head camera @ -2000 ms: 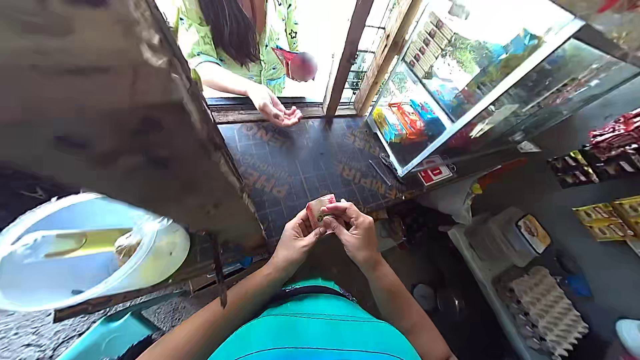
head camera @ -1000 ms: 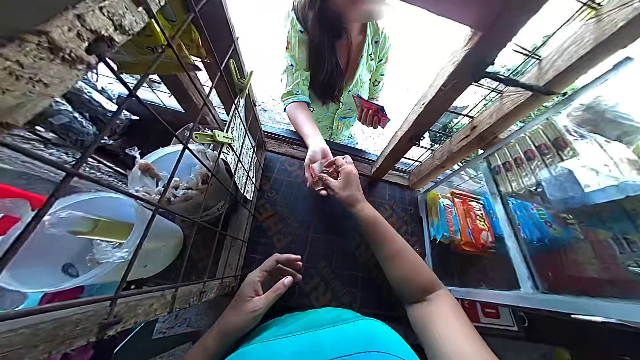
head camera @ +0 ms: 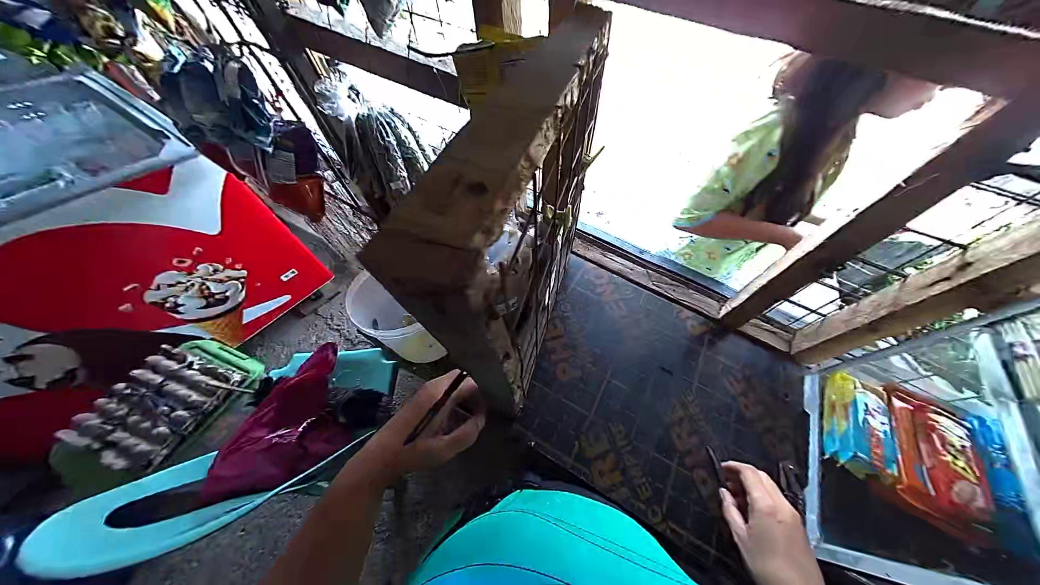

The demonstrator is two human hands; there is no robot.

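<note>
My left hand (head camera: 443, 422) is beside the lower end of the wooden post, its fingers bent around a thin dark strip that crosses the palm; whether it grips the strip I cannot tell. My right hand (head camera: 760, 508) rests low over the near right part of the dark printed counter (head camera: 642, 374), thumb and fingers near a thin dark object (head camera: 715, 467) whose kind is unclear. Beyond the counter's far edge a person (head camera: 756, 179) in a green patterned top stands turned sideways, one forearm behind a slanted wooden bar.
A wooden post (head camera: 455, 211) with wire mesh borders the counter on the left. Left of it are a white bucket (head camera: 390, 317), a light-blue plastic chair (head camera: 122, 504) with a maroon cloth (head camera: 284, 431), an egg tray (head camera: 154, 406) and a red freezer (head camera: 187, 260). A glass case (head camera: 812, 455) holds snack packs (head camera: 942, 463).
My right hand has come back from the person's hand to the near right of the counter. The person has turned sideways. The view has swung left.
</note>
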